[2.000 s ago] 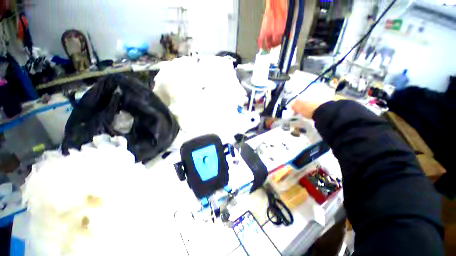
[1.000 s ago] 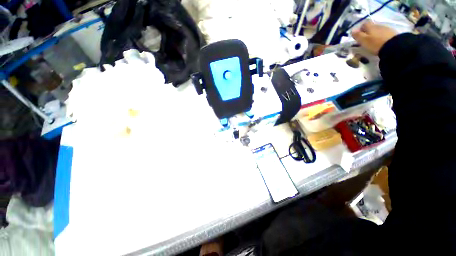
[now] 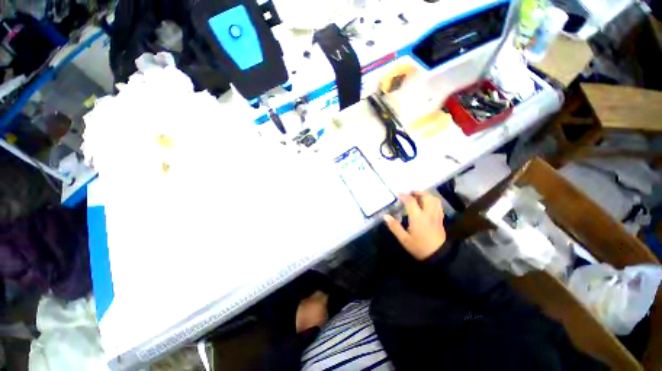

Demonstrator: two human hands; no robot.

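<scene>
A smartphone (image 3: 365, 182) lies flat on the white sewing table (image 3: 210, 253), its screen lit and mostly white. My right hand (image 3: 421, 226) is at the table's front edge by the phone's lower right corner, palm down with fingers apart, holding nothing; whether a fingertip touches the phone is unclear. A small patch of skin over my lap seems to be my left hand (image 3: 312, 311); its fingers cannot be made out. Black-handled scissors (image 3: 398, 143) lie right of the phone. A black holder with a blue panel (image 3: 239, 38) stands behind.
A white fluffy heap (image 3: 163, 130) covers the table's left part. The sewing machine with its dark panel (image 3: 464, 35) and black strap (image 3: 340, 64) is behind. A red parts tray (image 3: 477, 107) is at right. An open cardboard box (image 3: 591, 221) with white material and plastic is below right.
My right hand has come down from the machine's far right to the table's front edge beside the phone. The view has shifted down and right, and the box now shows.
</scene>
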